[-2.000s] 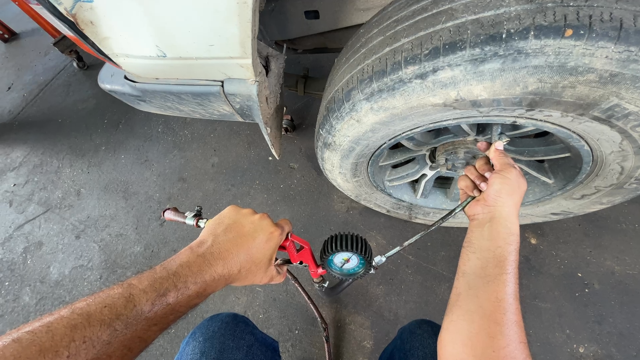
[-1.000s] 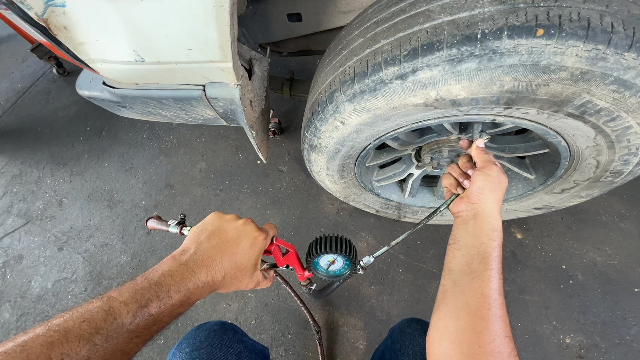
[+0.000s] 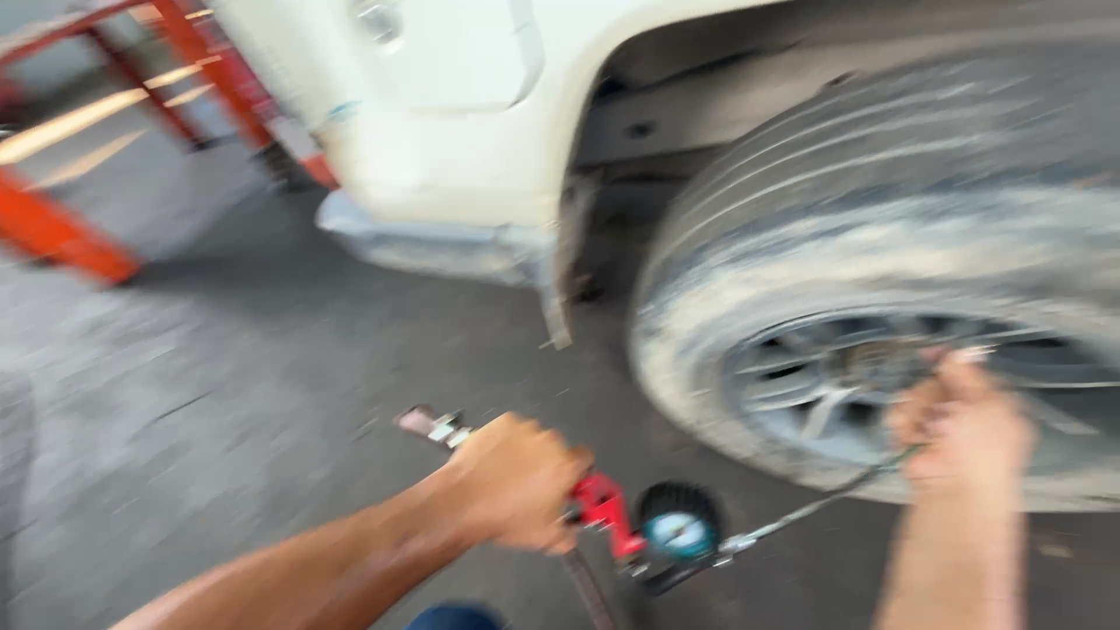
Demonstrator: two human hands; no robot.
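Observation:
My left hand (image 3: pixel 525 481) is closed around the handle of a red tire inflator gun (image 3: pixel 604 507). Beside its red lever sits a round pressure gauge (image 3: pixel 679 532) in a black ribbed guard. A thin hose (image 3: pixel 809 507) runs from the gauge fitting up to my right hand (image 3: pixel 954 420), whose fingers hold the hose end in front of the grey alloy wheel (image 3: pixel 827 411). Whether that end touches a valve stem cannot be told through the blur. Dried dirt covers the sidewall of the tire (image 3: pixel 682 341). A supply hose (image 3: pixel 591 591) hangs below my left hand.
The vehicle's white body panel (image 3: pixel 455 166) reaches down to a grey bumper end (image 3: pixel 437 249) left of the tire. A ragged edge hangs by the wheel arch. An orange metal frame (image 3: pixel 70 232) stands on the dark floor (image 3: pixel 262 367) at the upper left.
The view has swung left, bringing more of the orange frame into sight. Both hands keep their holds on the inflator and the hose end.

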